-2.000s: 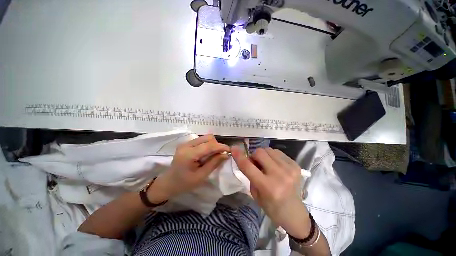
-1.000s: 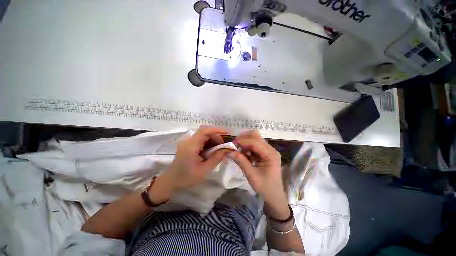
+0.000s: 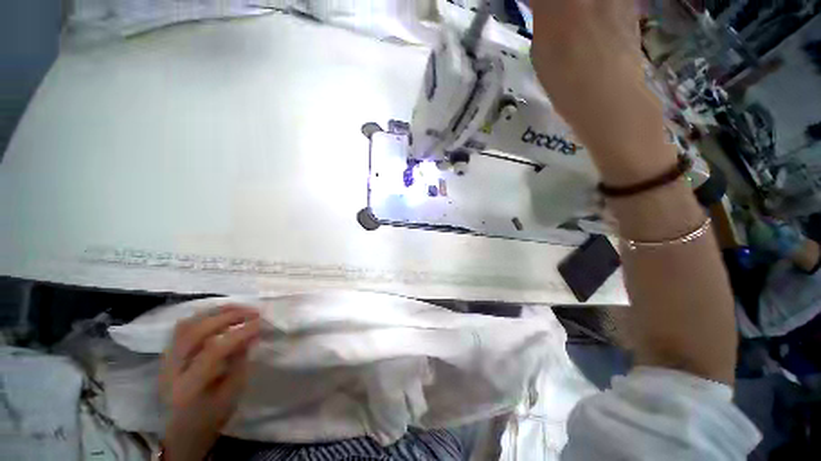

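Observation:
A white garment (image 3: 360, 351) lies across my lap below the table's front edge, its cloth in loose folds. My left hand (image 3: 212, 360) is on the left part of the garment, blurred, with its fingers bent; whether they grip the cloth is unclear. My right arm is raised over the right side of the sewing machine. My right hand (image 3: 581, 40) is cut off by the top edge, so its fingers and anything in them are hidden. The needle area (image 3: 412, 173) is lit, with no cloth under it.
The white table (image 3: 207, 171) has a printed ruler (image 3: 234, 265) along its front. A black smartphone (image 3: 590, 267) lies at its right. The brother machine head (image 3: 540, 135) is partly behind my right arm. White cloth lies along the far edge. Another person's arm shows at far right.
My hands have parted from the small white cloth piece they both pinched. The left moved left onto the garment; the right rose to the top edge. The view has tilted up.

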